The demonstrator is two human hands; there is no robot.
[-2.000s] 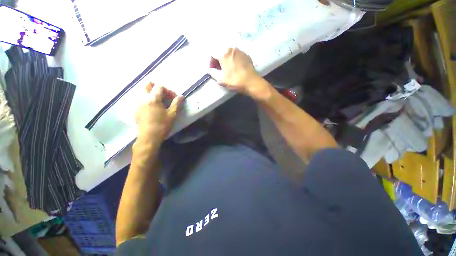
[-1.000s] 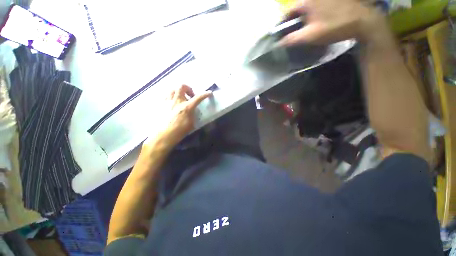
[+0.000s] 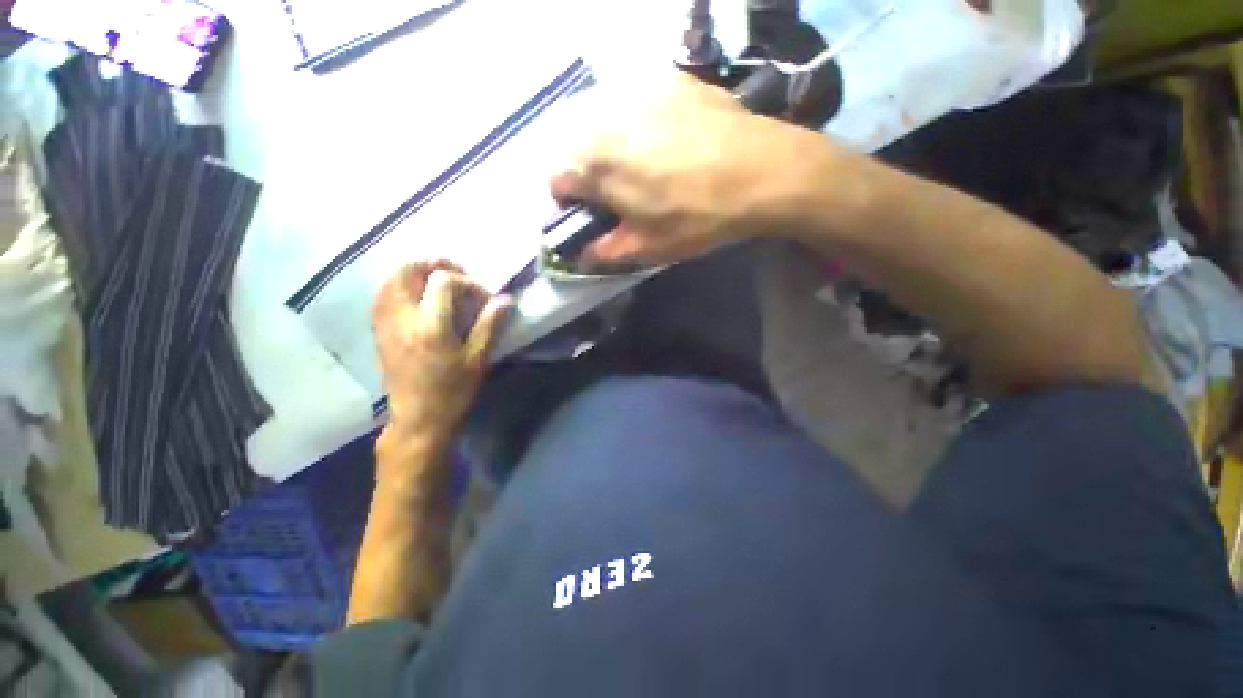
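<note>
A pale-backed striped fabric piece (image 3: 443,187) lies on the white table, its far edge a dark striped border. My left hand (image 3: 439,334) is on its near edge with fingers curled and thumb along the dark fold, holding the fold down. My right hand (image 3: 668,184) is closed around the dark handle of an iron (image 3: 584,243). The iron's tip is on the near edge, just right of my left thumb. My right hand covers much of the iron, and my hands hide most of the near fold.
Striped cut pieces (image 3: 164,327) hang over the table's left side, below a lit smartphone (image 3: 123,34). A pale panel with dark edges (image 3: 357,25) lies at the far side. Dark iron fittings and a cable (image 3: 791,68) stand beyond my right hand. A blue crate (image 3: 280,559) is below left.
My right hand left the near edge, reached right to the iron and has brought it back to the fold. My left hand has drawn back left from its outstretched position. The whole view has shifted.
</note>
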